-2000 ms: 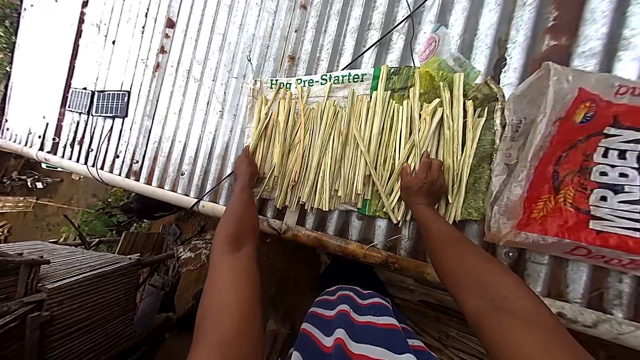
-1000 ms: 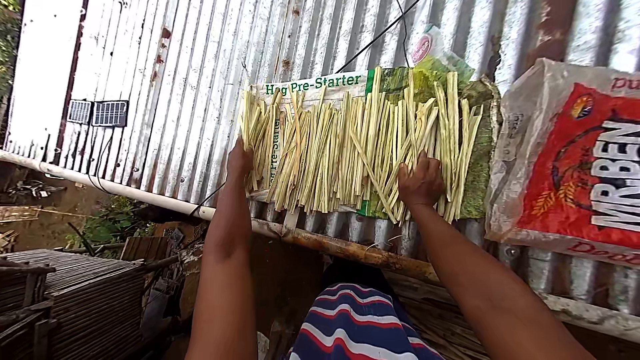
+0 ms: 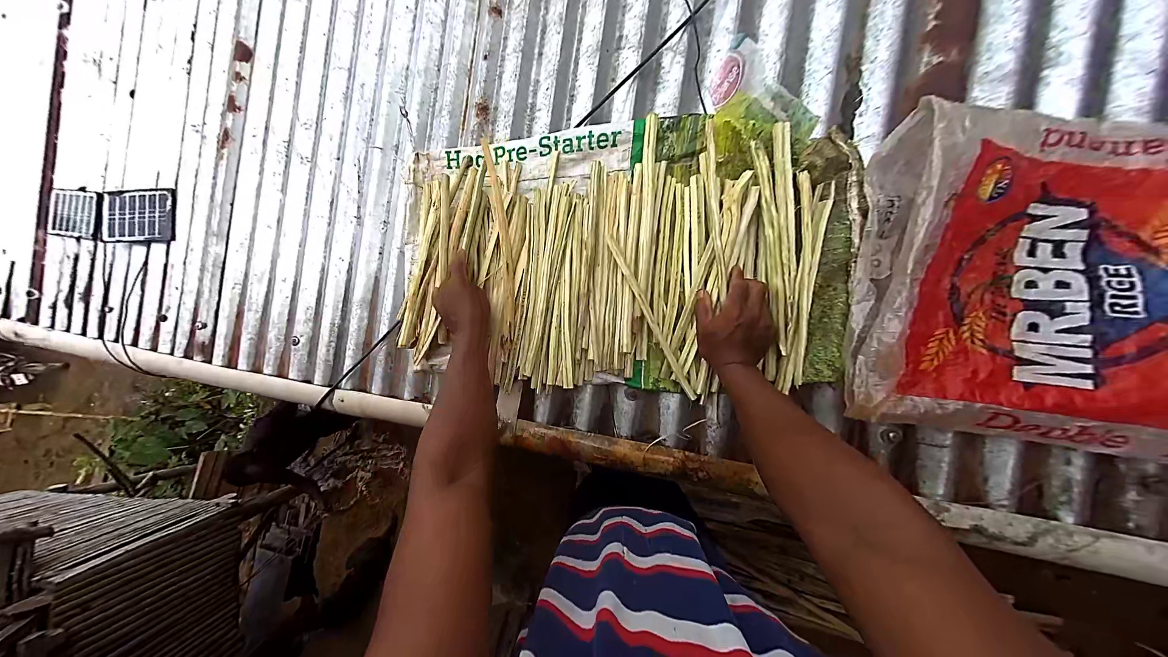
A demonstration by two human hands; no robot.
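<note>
Many pale green plant-stalk strips (image 3: 557,283) lie roughly side by side on a flattened printed feed sack (image 3: 593,146), which rests on a corrugated metal roof (image 3: 319,137). My left hand (image 3: 463,301) is on the strips near the left end of the spread, its fingertips among them; whether it grips any cannot be told. Toward the right side, my right hand (image 3: 736,321) touches the strips with fingers bent, and its grip is partly hidden. A few strips cross the others at a slant.
A red and white rice sack (image 3: 1004,274) lies at the right. Two small solar panels (image 3: 137,215) sit at the left. A pale pipe (image 3: 210,374) and a rusty pole (image 3: 630,453) run along the roof edge. A black cable (image 3: 643,64) crosses the roof.
My left hand has moved right, from the left edge of the strips onto them. Strips at the left end have shifted and spread. My right hand stays in about the same place.
</note>
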